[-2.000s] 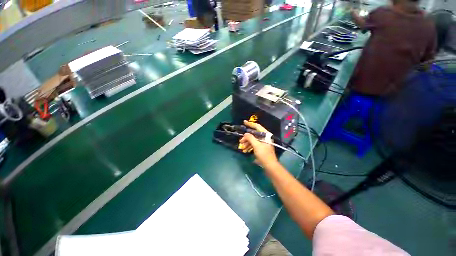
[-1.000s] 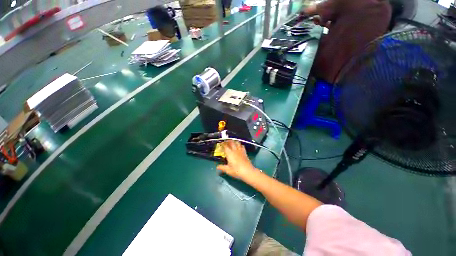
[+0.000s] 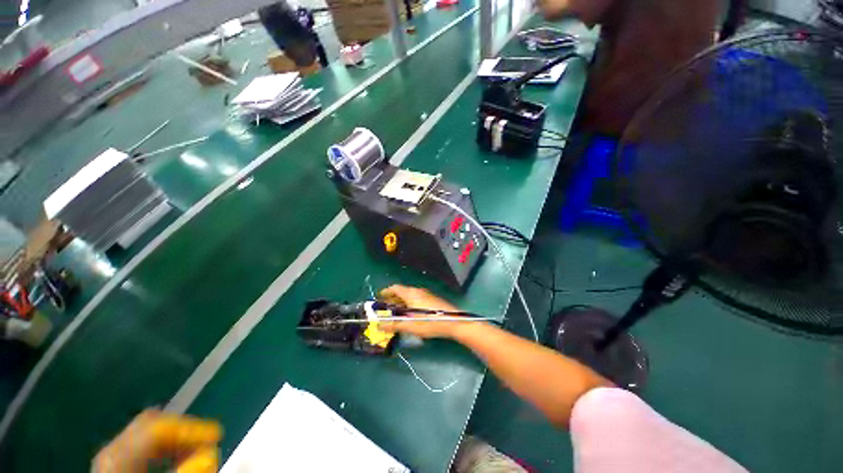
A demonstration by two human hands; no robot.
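Note:
The black iron stand (image 3: 319,325) lies on the green bench, with the soldering iron resting in it and a yellow sponge (image 3: 379,331) at its right end. My right hand (image 3: 421,312) grips that end of the stand; the fingertips are partly hidden. My left hand (image 3: 159,443) is blurred at the lower left edge, with yellow-orange covers on its fingers; I cannot tell its grip. The black soldering station (image 3: 407,226) stands beyond the stand, a solder reel (image 3: 356,154) on its top left. A pale feed tube (image 3: 494,245) runs from it. White panels (image 3: 300,439) lie nearest me.
A thin white wire (image 3: 425,381) lies by the stand. The green conveyor (image 3: 213,268) runs along the left, with panel stacks (image 3: 109,199) beyond it. A second black station (image 3: 510,125) is further up the bench. A person (image 3: 638,65) and a large fan (image 3: 758,203) are at the right.
The stand has moved away from the station, towards me, with my right hand at its end. My left hand has come into view at the lower left. The view has shifted right.

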